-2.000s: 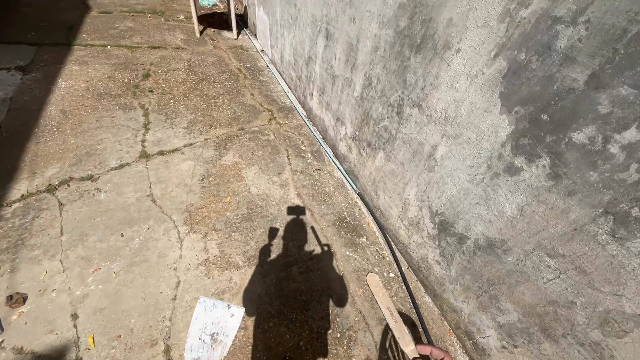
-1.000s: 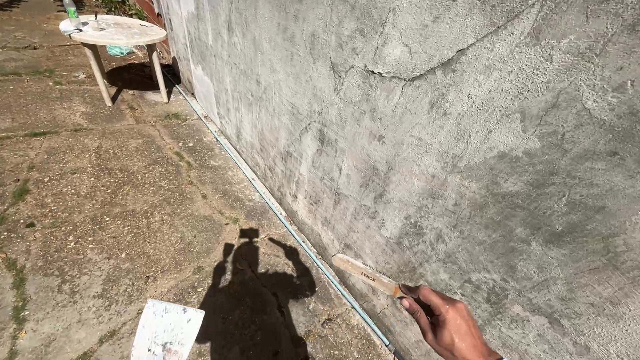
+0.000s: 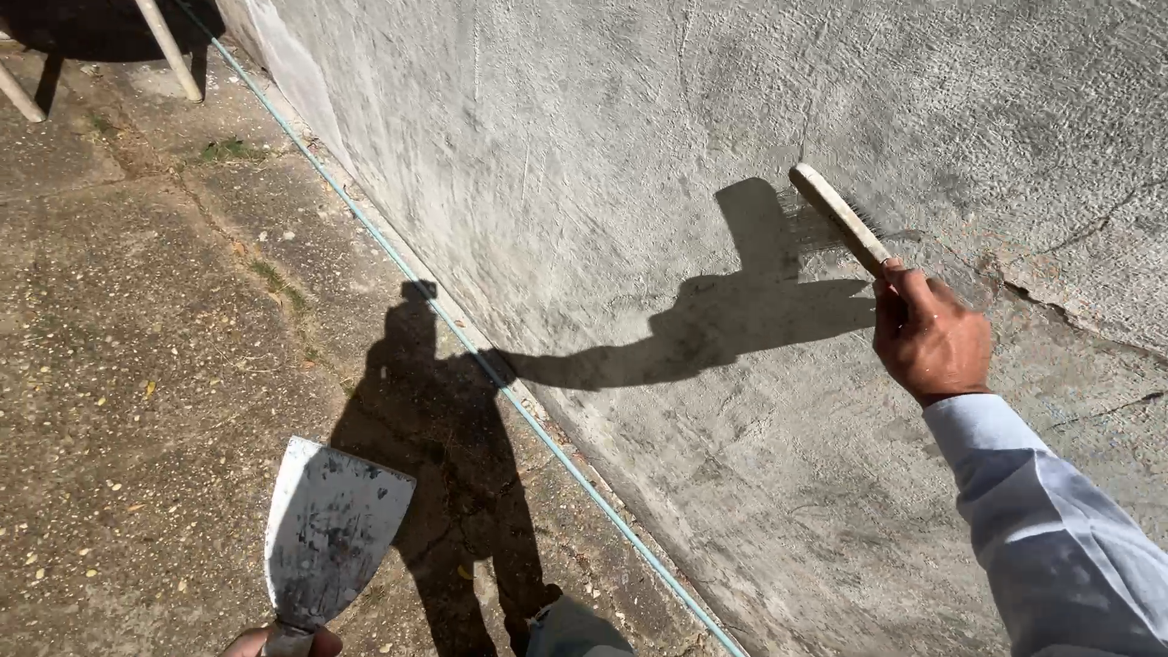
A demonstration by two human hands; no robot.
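Observation:
My right hand (image 3: 933, 342) grips the handle end of a wooden-backed wire brush (image 3: 841, 217), whose bristles face the rough plastered wall (image 3: 602, 182). Whether the bristles touch the plaster is hard to tell. At the bottom left, my left hand (image 3: 281, 641) is partly cut off by the frame edge and holds a wide putty knife (image 3: 338, 525) with its blade up. The blade is smeared with white and dark residue. A jagged crack runs through the wall to the right of the brush.
A thin light-blue hose or pipe (image 3: 474, 351) lies along the foot of the wall. Pale table legs (image 3: 171, 50) stand at the top left on the cracked concrete ground (image 3: 137, 365). A shoe or trouser leg (image 3: 575, 630) shows at the bottom edge.
My right hand has risen with the brush to the upper part of the wall. More of the putty knife and my left hand's fingers have come into sight. The view has shifted.

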